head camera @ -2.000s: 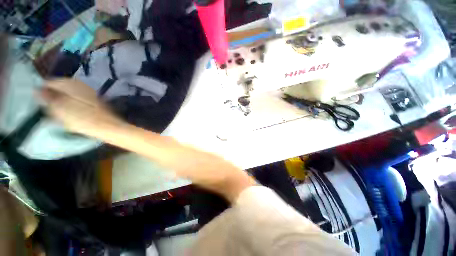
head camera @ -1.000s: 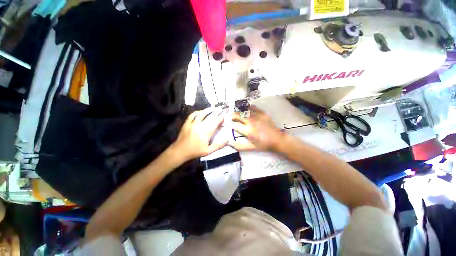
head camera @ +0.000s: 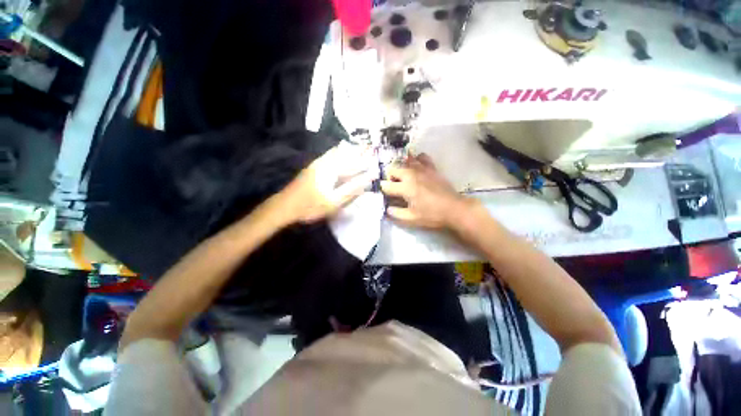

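Observation:
A small white cloth piece (head camera: 357,229) with a dark band lies at the needle end of the white sewing machine (head camera: 520,69), its tip hanging toward the table's front edge. My left hand (head camera: 329,185) presses on it from the left. My right hand (head camera: 418,193) pinches its right edge just below the presser foot (head camera: 396,136). Black cloth (head camera: 219,175) is bunched to the left, under and beside my left forearm. The fine contact at the needle is blurred by glare.
Black-handled scissors (head camera: 561,183) lie under the machine arm. A pink holder (head camera: 353,15) stands above the needle end. White cloth with black stripes (head camera: 106,97) lies at the left. Striped pieces (head camera: 516,349) hang below the table at the right.
Both hands stay at the needle end, and the white piece has moved up toward the needle, with less of it below my hands. Earlier, an arm reached left to pale cloth.

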